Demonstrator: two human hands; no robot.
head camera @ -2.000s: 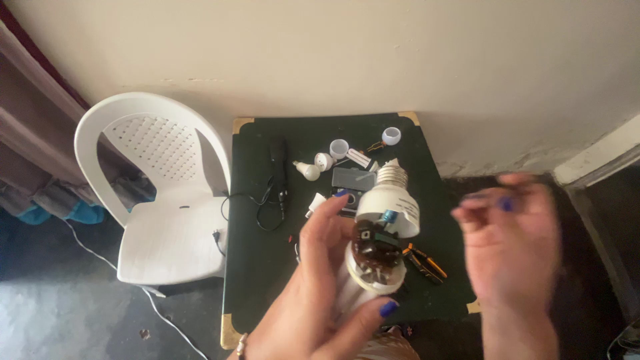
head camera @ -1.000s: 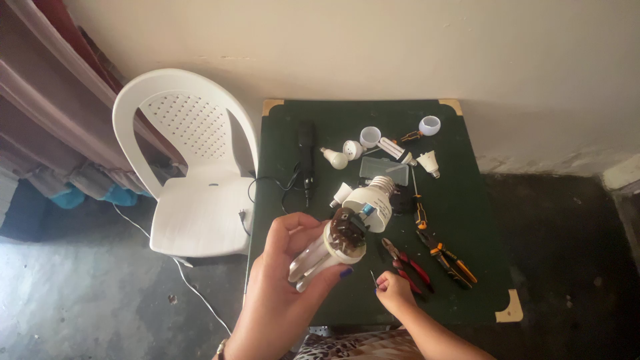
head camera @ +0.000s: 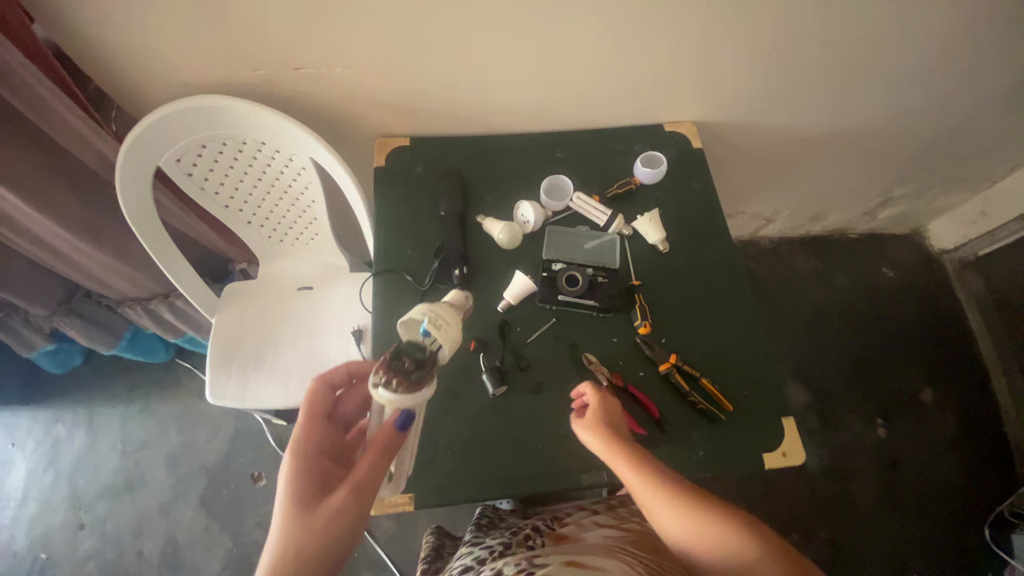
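Observation:
My left hand (head camera: 344, 448) grips an opened compact fluorescent lamp (head camera: 404, 384) by its tube end. The lamp's white screw-base housing (head camera: 436, 324) is tilted off the tube part, and a brownish circuit board shows between them. My right hand (head camera: 596, 412) is low over the green table, fingers curled beside the red-handled cutting pliers (head camera: 632, 400); whether it holds anything cannot be seen. Right of it lie orange-and-black pliers (head camera: 684, 376), with a screwdriver (head camera: 640, 308) above them. A small metal bit (head camera: 542, 330) and a small black cylinder with a wire (head camera: 492, 380) lie between my hands.
On the green table (head camera: 480, 456) are an open black case (head camera: 580, 280) with a tape roll, an LED bulb (head camera: 502, 232), other lamp parts, a white diffuser cup (head camera: 650, 167) and a black corded tool (head camera: 452, 216). A white plastic chair (head camera: 280, 344) adjoins the left edge.
My right hand has gone from raised at the right down to the table, beside the red-handled pliers. My left hand still holds the opened lamp, now farther left over the table.

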